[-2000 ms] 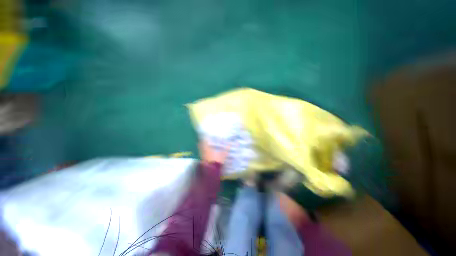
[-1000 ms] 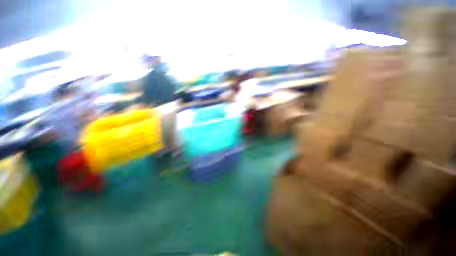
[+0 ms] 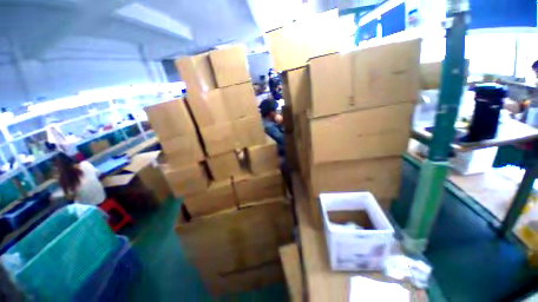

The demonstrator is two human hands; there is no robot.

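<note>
Neither of my hands is in the picture. Nearest in front of me, a white open bin [image 3: 358, 248] stands on a narrow ledge [image 3: 321, 283] at the lower right, with something brown and some loose plastic inside. Crumpled clear plastic [image 3: 408, 269] lies at its right side. A white paper slip [image 3: 377, 291] lies in front of it, cut off by the bottom edge. Large brown shipping cartons [image 3: 363, 135] are stacked high behind the bin. Another tall stack of cartons [image 3: 236, 230] stands left of it.
A green post [image 3: 432, 183] stands right of the bin. A black mug [image 3: 485, 112] is on a bench at the right. Green crates [image 3: 71, 256] stand at the lower left. A seated person [image 3: 88, 180] is at the left; another person [image 3: 271, 121] is between the stacks.
The view has swung up from the floor, the yellow sack and my arms to the room and carton stacks. My hands have left the picture. The white bin and green post have come into view.
</note>
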